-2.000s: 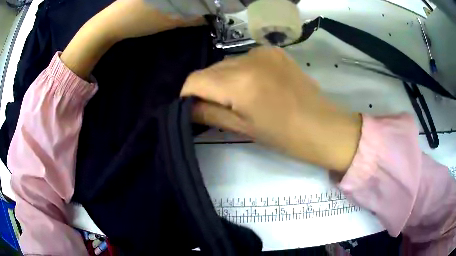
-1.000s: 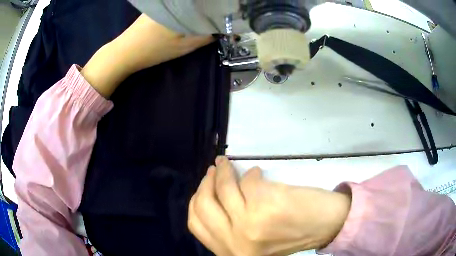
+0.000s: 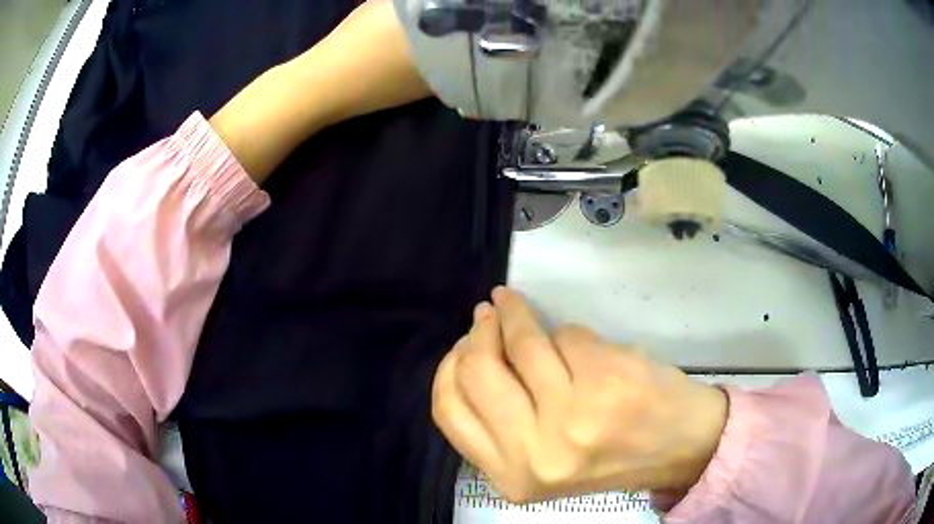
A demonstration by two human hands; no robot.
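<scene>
The black garment (image 3: pixel 338 276) lies spread over the bed left of the needle area, its right edge running from the shiny metal folder (image 3: pixel 574 180) down to the table front. My right hand (image 3: pixel 574 409) pinches that edge below the folder between thumb and fingertips. My left hand (image 3: pixel 384 61) lies over the upper part of the garment; its fingers are hidden behind the machine head. The black binding tape (image 3: pixel 809 210) runs from the right toward the folder.
The sewing machine head (image 3: pixel 604 61) fills the top, with a cream roller (image 3: pixel 681 194) below it. Silver tweezers (image 3: pixel 783 246) and black snips (image 3: pixel 855 333) lie at the right, near a slim metal tool (image 3: pixel 887 205). A ruler scale (image 3: pixel 553 501) lines the table front.
My right hand went from beside the needle area down to the garment's edge and holds it there. The view has shifted, so the machine head shows larger and the bed lies lower.
</scene>
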